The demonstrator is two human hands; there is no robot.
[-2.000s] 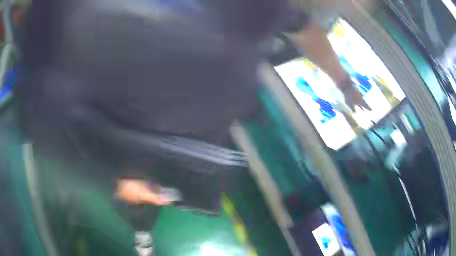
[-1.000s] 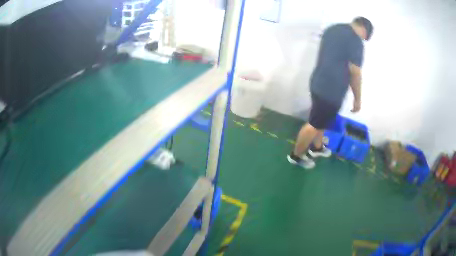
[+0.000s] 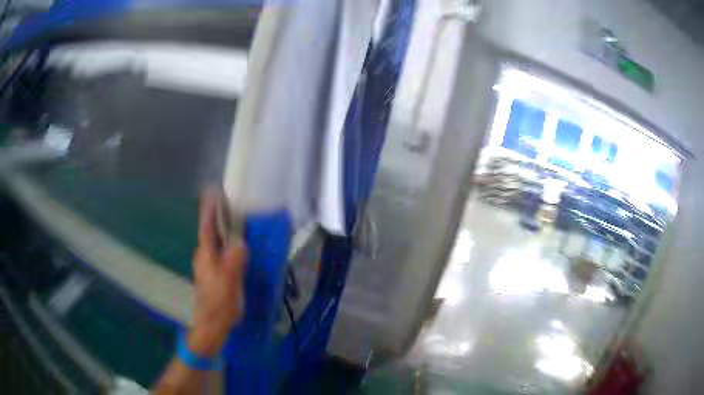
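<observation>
My left hand (image 3: pixel 218 281), bare with a blue wristband, is raised at the left of centre, at the pale upright of the rack. Its fingers are at the upright's edge, beside a blue part (image 3: pixel 266 247). Blur hides whether it grips the edge or holds something small. White sheets (image 3: pixel 297 116) hang at the rack's end, just above and right of the hand; their text cannot be read. My right hand is not in view.
Left of the hand is a rack shelf with a pale rail (image 3: pixel 116 262) and blurred dark shapes above a green surface. A grey wall or pillar (image 3: pixel 401 254) stands right of the rack. Further right, a wide opening shows a bright room with a shiny floor (image 3: pixel 525 270).
The view has swung from the aisle with a person and blue bins to the rack's end and the bright opening. My left hand has come into view at the upright.
</observation>
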